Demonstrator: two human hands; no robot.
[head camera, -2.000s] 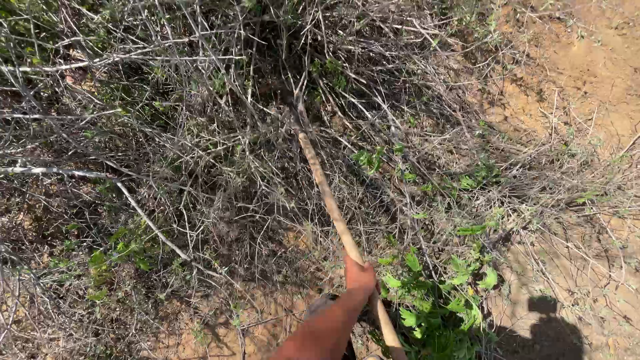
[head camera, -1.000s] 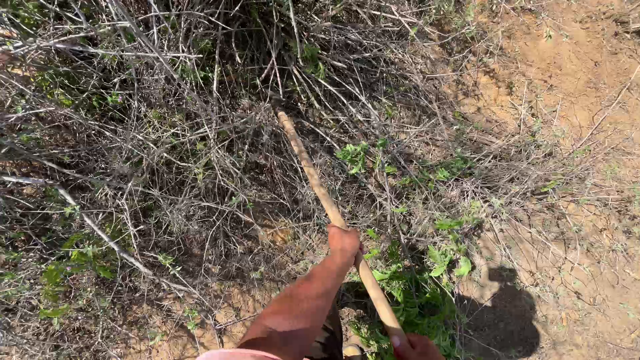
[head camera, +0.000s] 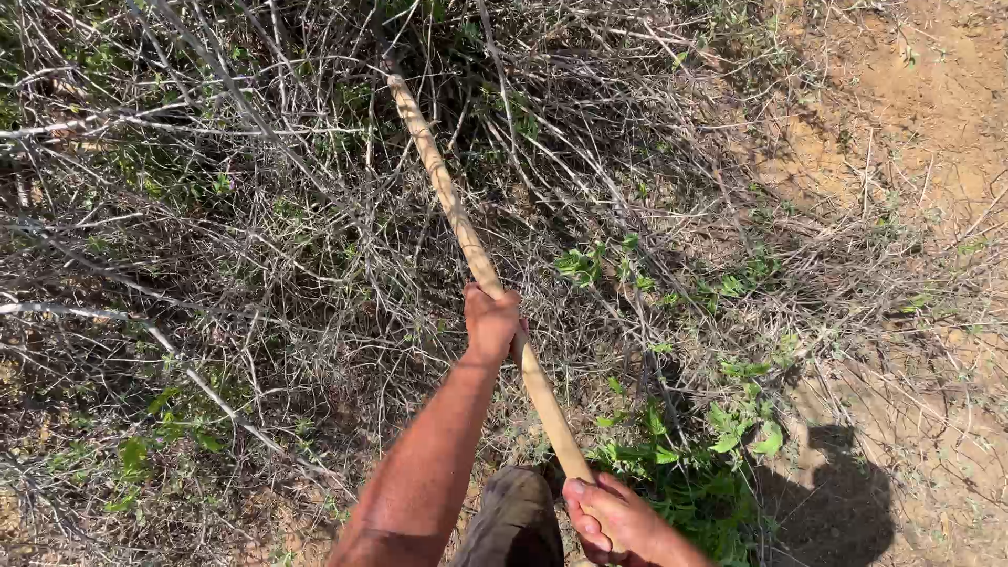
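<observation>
A long wooden tool handle (head camera: 457, 209) slants from the lower right up into the brush. My left hand (head camera: 492, 319) is closed around its middle. Lower down, near the handle's bottom end, my right hand (head camera: 610, 516) grips it. Dry twigs hide most of the dark far end of the tool, so its head cannot be made out. Tangled dry brush (head camera: 299, 260) lies around the upper part of the handle.
Pale bare branches (head camera: 189, 366) cross the left side. Green leafy plants (head camera: 701, 488) grow right of my right hand. Sandy soil (head camera: 929, 110) shows at the right, with a shadow below. My trouser leg (head camera: 512, 516) is at the bottom.
My right hand, out of view two seconds ago and at the lower edge one second ago, now shows fully on the handle. The handle's far end reaches farther up into the brush.
</observation>
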